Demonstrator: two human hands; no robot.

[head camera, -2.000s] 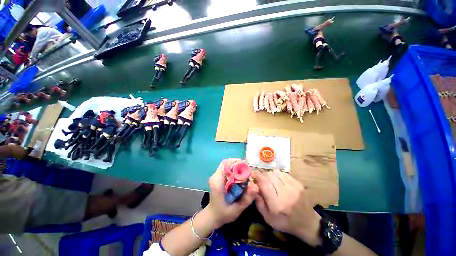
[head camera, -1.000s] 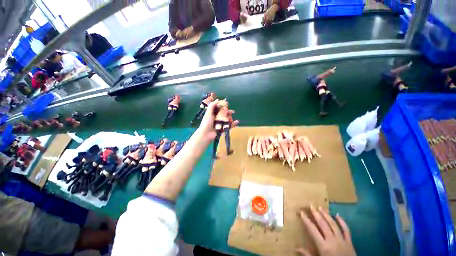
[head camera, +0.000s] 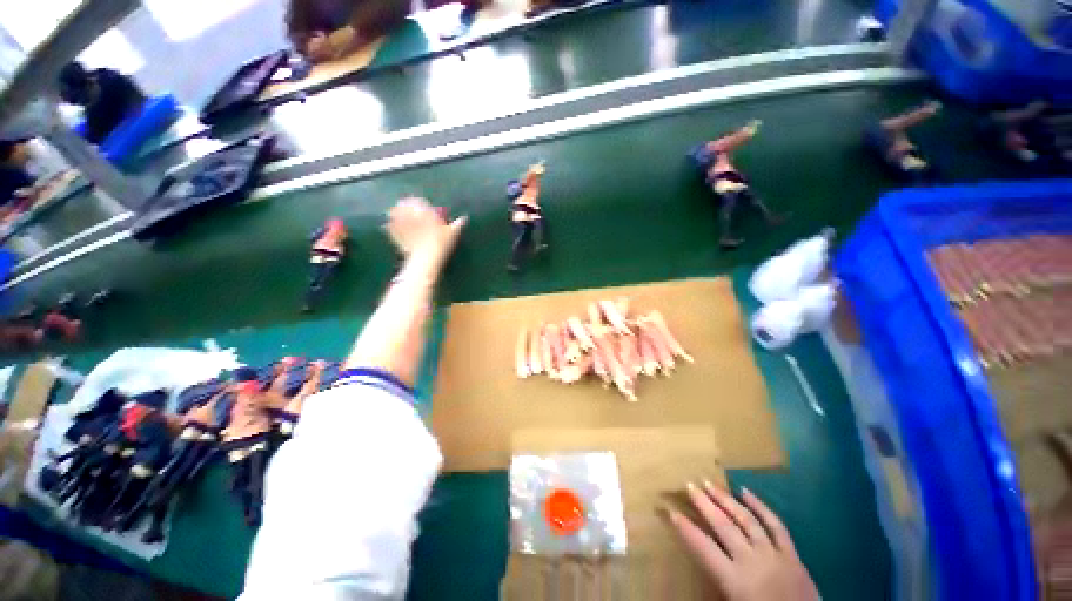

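My left hand is stretched over the green conveyor. A bit of red shows beside its thumb, but the hand hides most of what is under it, so its grip cannot be told. An action figure body with a raised arm lies just right of it, untouched; another figure body lies to its left. My right hand rests on the lower cardboard, empty, fingers spread. A pile of pink figure arms lies on the upper cardboard. An orange-red dish sits on a clear bag.
Dark figures heap at left beside a row of figures. A blue tote with arms stands at right, near white bottles and a thin pale stick. More figures lie on the belt. People sit beyond the line.
My left hand has let go of the figure with the raised arm, now on the belt, and moved left. My right hand stays on the cardboard. The view has shifted.
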